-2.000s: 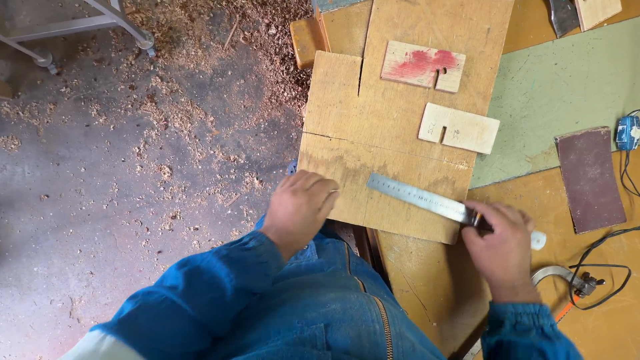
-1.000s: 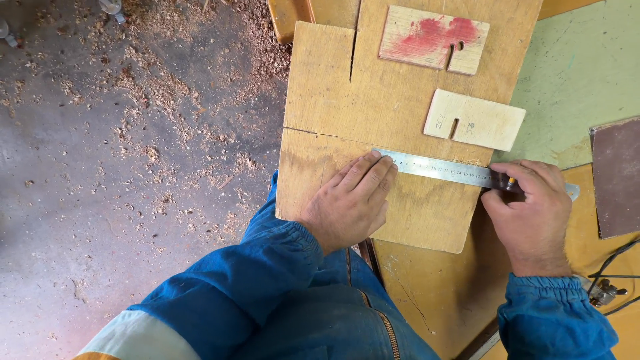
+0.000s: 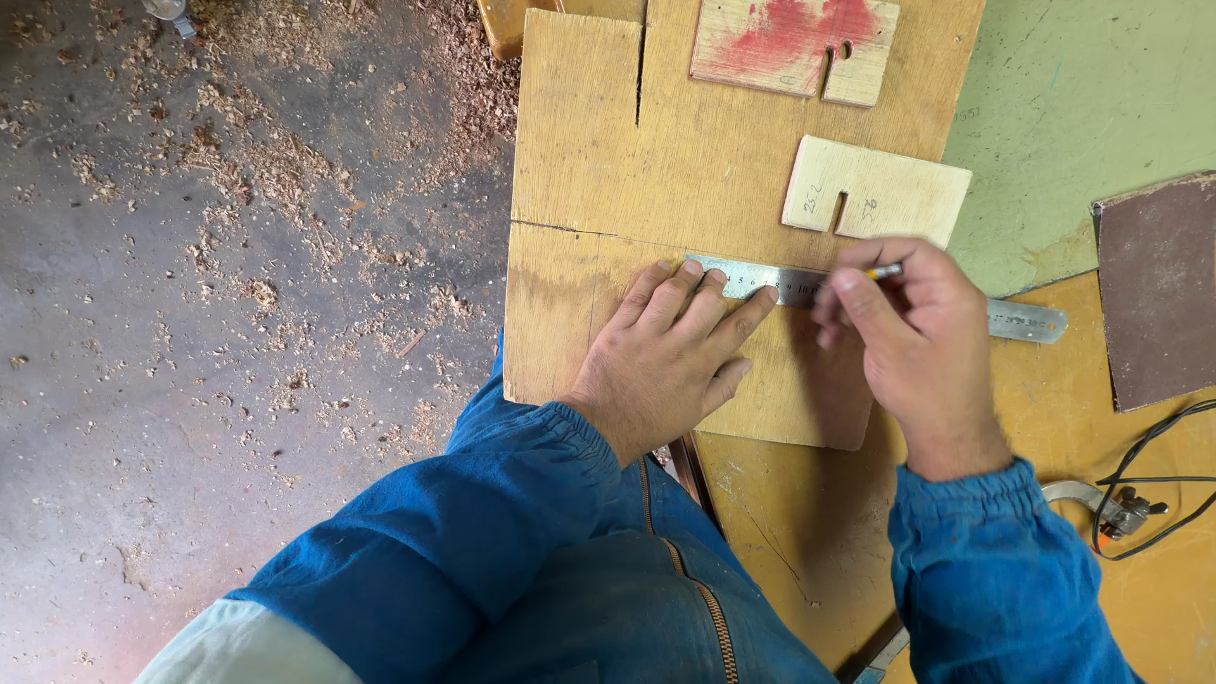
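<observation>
My left hand (image 3: 671, 356) lies palm down on a plywood board (image 3: 579, 285), its fingertips pressing the left end of a steel ruler (image 3: 798, 285) against the wood. Above the ruler's middle, my right hand (image 3: 912, 332) holds a pencil (image 3: 883, 272) between thumb and fingers, and hides part of the ruler. The ruler's right end sticks out past the board. A pencil line and a dark crack run across the board left of the ruler. A pale notched wood piece (image 3: 883, 195) with pencil marks rests above the ruler, and a red-stained notched piece (image 3: 788, 43) lies higher up.
A brown sheet (image 3: 1159, 294), a small metal clamp (image 3: 1126, 513) and a black cable (image 3: 1130, 480) are on the yellow bench (image 3: 950, 570) at right. A green panel (image 3: 1064, 123) lies behind. Wood shavings (image 3: 294, 180) cover the floor at left. A saw cut splits the board's upper edge.
The ruler was held at its right end by my right hand; now that hand is over its middle with the pencil. My left hand has come from the board's lower left edge onto the ruler.
</observation>
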